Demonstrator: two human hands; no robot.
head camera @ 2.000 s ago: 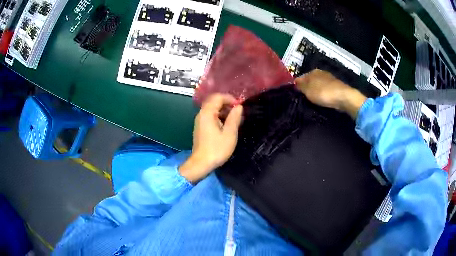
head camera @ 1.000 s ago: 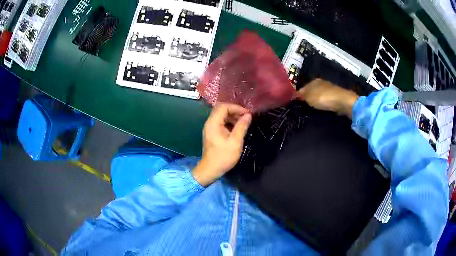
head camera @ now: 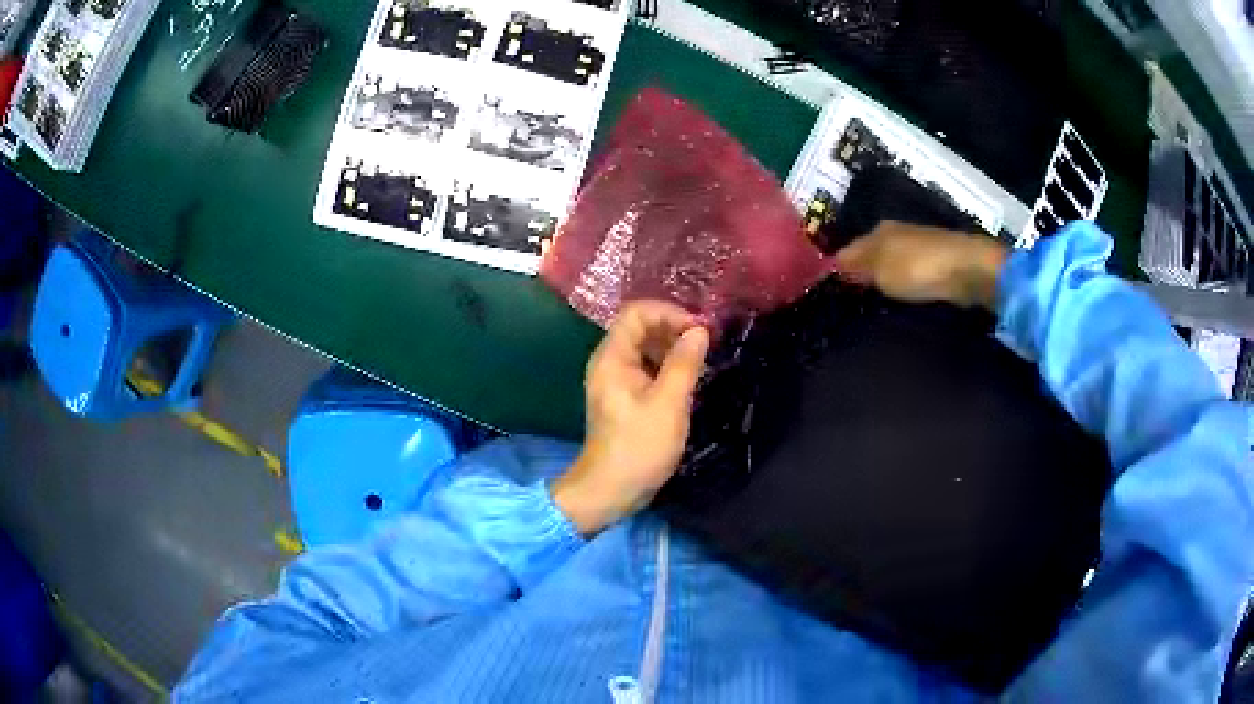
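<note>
A pink see-through bag (head camera: 688, 206) lies on the green bench with its open edge towards me. My left hand (head camera: 646, 392) pinches the near left part of that edge between thumb and fingers. My right hand (head camera: 921, 264) holds the bag's right corner beside the black tray. The black tray (head camera: 935, 481) rests against my front, its far end at the bag's mouth. Small thin black parts (head camera: 736, 399) lie in a loose pile at the tray's far left, close to the bag's edge. Dark bits show through the bag; I cannot tell whether they are inside.
A white blister tray (head camera: 461, 131) with black boards stands beyond the bag. Another white tray (head camera: 880, 158) is partly covered by something black. Stacked white trays (head camera: 85, 83) and a dark ribbed bundle (head camera: 261, 69) are at the left. Blue stools (head camera: 365, 461) stand by the bench edge.
The bag's mouth and my left hand have moved slightly towards me and right. My grip on the bag stays. The pile in the tray looks smaller, with fewer slivers showing.
</note>
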